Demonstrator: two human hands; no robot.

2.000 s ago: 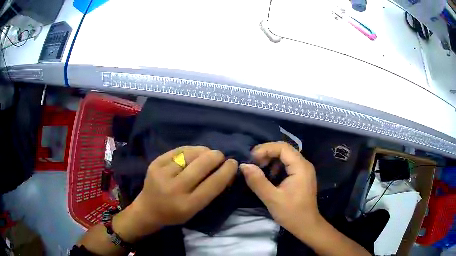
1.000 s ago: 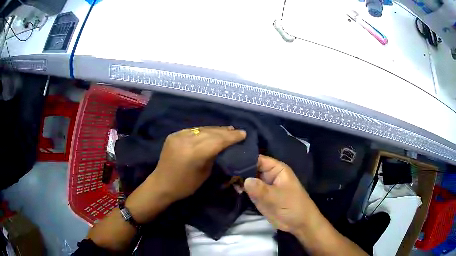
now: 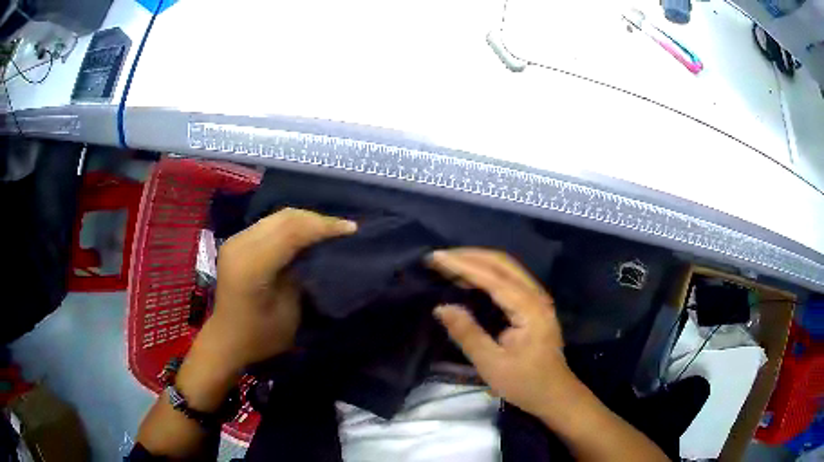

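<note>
A dark garment lies bunched over my lap, below the table edge. My left hand holds a raised fold of it, with the thumb side up and the other fingers hidden behind the cloth. My right hand is at the right side of the fold, slightly blurred, thumb and index finger apart, fingertips at the cloth. Whether it pinches the cloth I cannot tell. Pale fabric shows below the dark cloth at the bottom centre.
The white table spans the top, with a measuring tape along its edge. A pink and blue tool lies at the upper right. A red basket is left of my lap. An open cardboard box is at the right.
My left hand has moved left and turned, lifting a fold of the dark cloth. My right hand has opened from its pinch and shifted slightly. The ring is out of sight.
</note>
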